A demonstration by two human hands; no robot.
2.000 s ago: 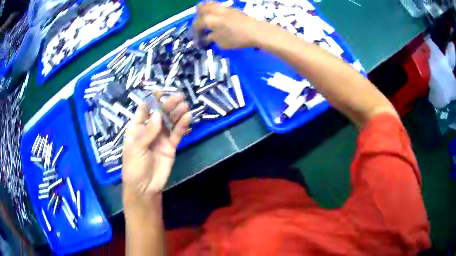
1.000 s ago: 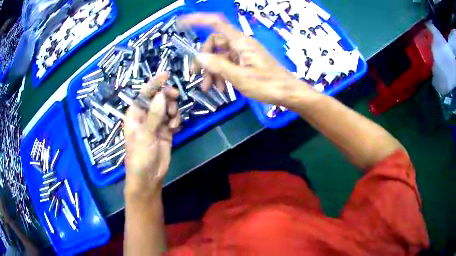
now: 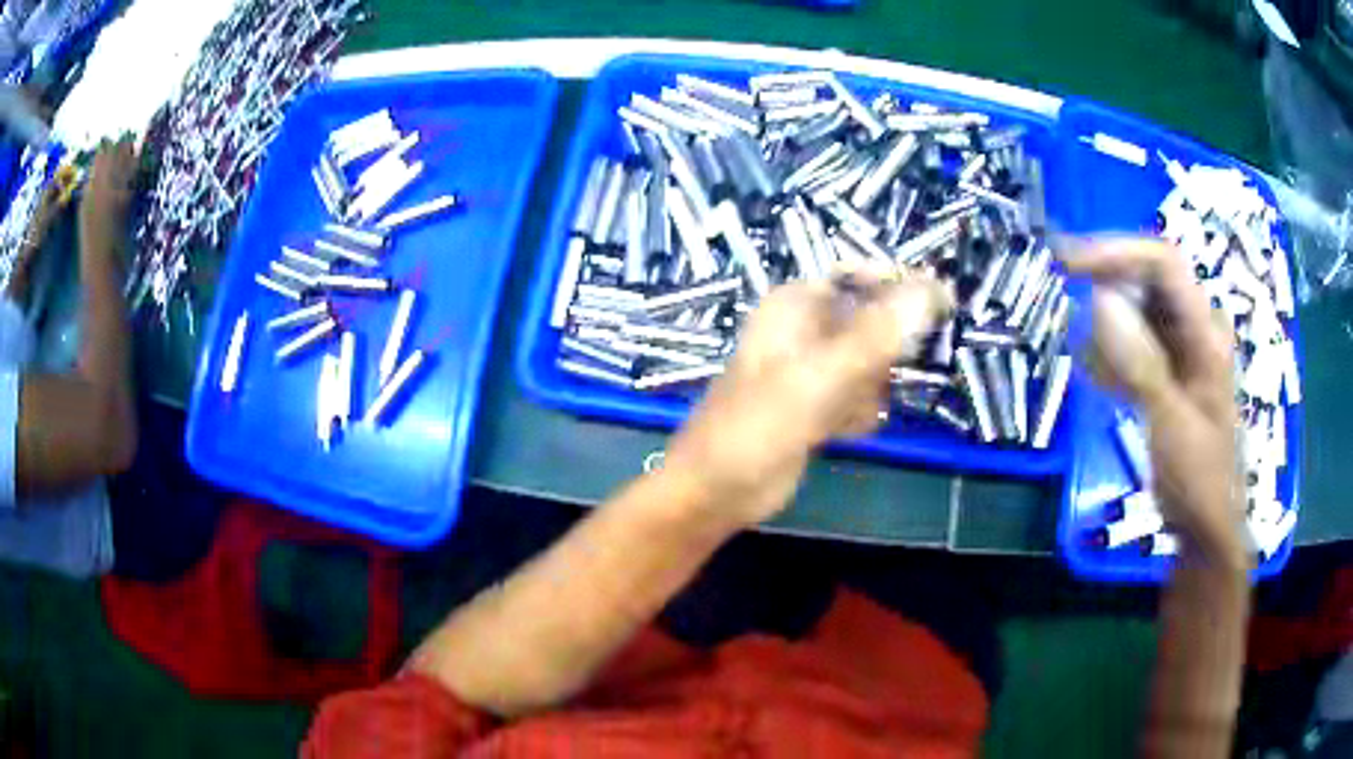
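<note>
Silver metal tubes (image 3: 712, 163) lie heaped in the blue middle tray (image 3: 527, 349). My left hand (image 3: 809, 363) is over the tray's front part, its fingers curled together and blurred; whether a tube is in them cannot be told. My right hand (image 3: 1165, 334) is at the gap between the middle and right trays, its fingers bent toward the tubes and blurred; its grip is hidden. White short pieces (image 3: 1224, 223), some with dark ends, lie in the blue right tray (image 3: 1091, 519), partly behind my right hand and forearm.
The blue left tray (image 3: 245, 430) holds scattered silver tubes. A heap of thin parts (image 3: 223, 134) lies at the far left, beside another person's arm (image 3: 97, 297). A red stool (image 3: 245, 630) stands below the bench at the left. Clear plastic (image 3: 1321, 134) is at the upper right.
The view has swung left, so the trays sit further right and the left tray shows whole. My left hand's fingers have curled in. My right hand has moved away from the left hand, toward the right tray.
</note>
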